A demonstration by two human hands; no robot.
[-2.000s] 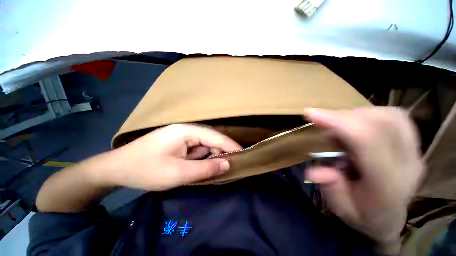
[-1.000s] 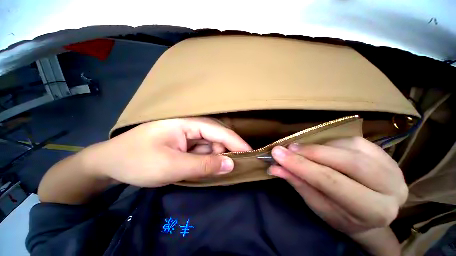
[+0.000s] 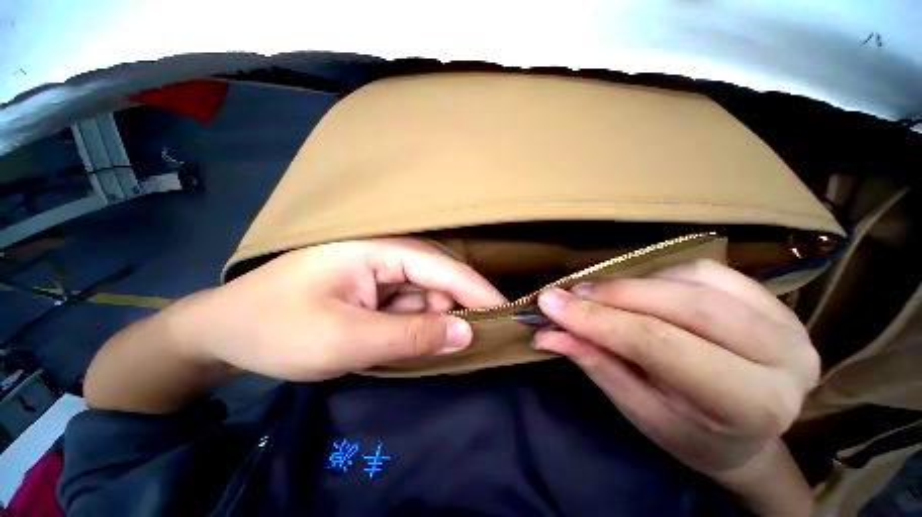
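The tan bag body [image 3: 536, 151] lies across my lap with its mouth towards me. A gold-toothed zipper [image 3: 627, 256] runs along the near edge of the mouth. My left hand [image 3: 334, 308] pinches this edge between thumb and fingers, its fingers partly inside the mouth. My right hand [image 3: 677, 353] is beside it at the zipper, holding the thread snips [image 3: 528, 318]; only a short dark metal tip shows between the fingertips, just below the teeth. The rest of the snips is hidden in the hand. A gold eyelet [image 3: 796, 244] shows at the right corner of the mouth.
A white-covered table [image 3: 455, 30] edges the bag at the far side. More brown bags [image 3: 880, 303] stand at the right. A metal frame [image 3: 106, 167], a red patch and a yellow floor line [image 3: 126, 300] are at the left.
My right hand, blurred and further right two seconds ago, has come in to the zipper beside my left hand. In the last second it moved slightly left. My left hand keeps its pinch.
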